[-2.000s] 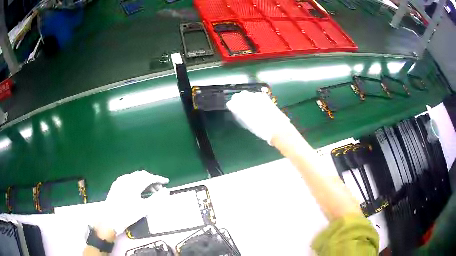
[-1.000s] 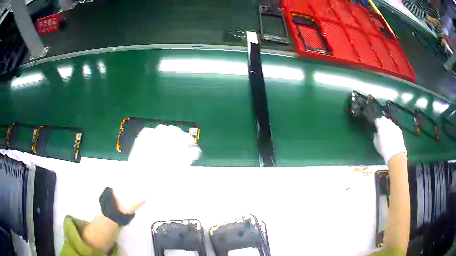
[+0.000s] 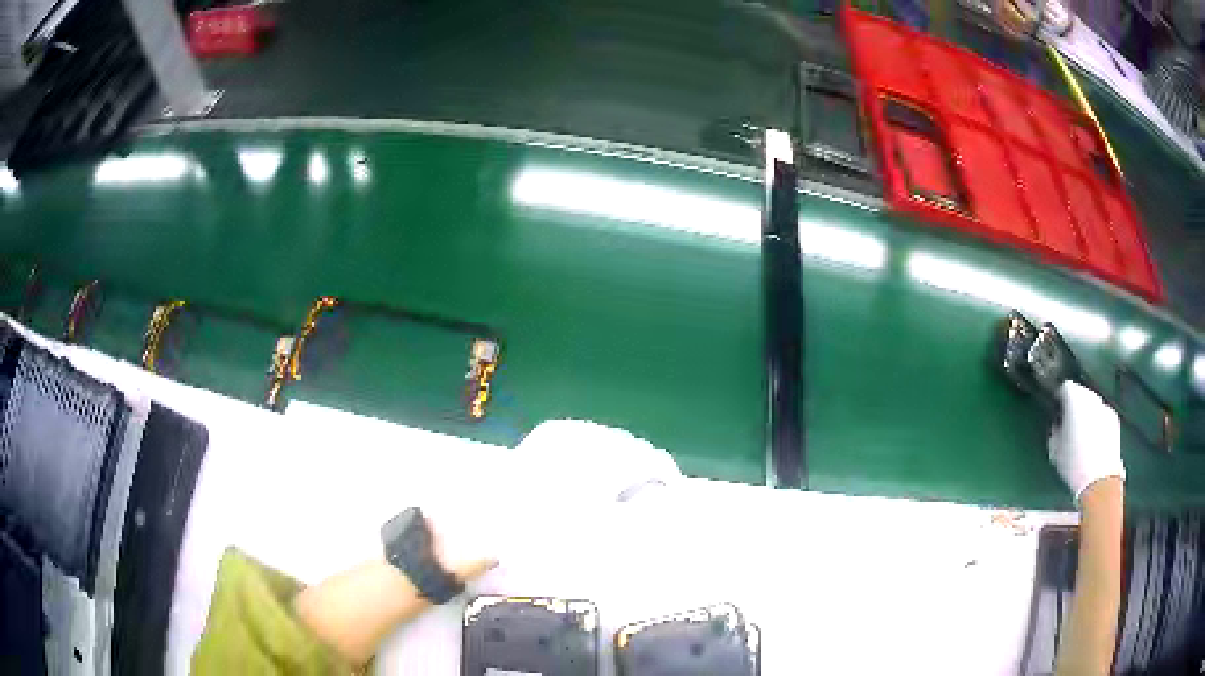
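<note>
My right hand (image 3: 1090,449), gloved white, is at the far right over the green belt (image 3: 634,317). It grips black phone middle frames (image 3: 1037,354); two ends show, slightly fanned. My left hand (image 3: 595,462), also gloved, is over the belt's near edge and glares into the white bench cover (image 3: 846,581); its fingers cannot be made out and no part shows in it. A middle frame (image 3: 390,317) lies on the belt left of it, beside more frames (image 3: 165,337). Two middle frames (image 3: 531,634) (image 3: 690,643) lie on the bench at the bottom, cut off by the picture edge.
A black divider strip (image 3: 786,317) crosses the belt. Beyond the belt are a red compartment tray (image 3: 1018,172), a grey frame (image 3: 835,119) and a red sign (image 3: 227,31). Slotted black trays stand at the left (image 3: 60,449) and right (image 3: 1163,581) of the bench.
The view has shifted left. My left hand has come off the middle frame, which now lies on the belt, and has moved right and nearer. My right hand still holds frames at the right.
</note>
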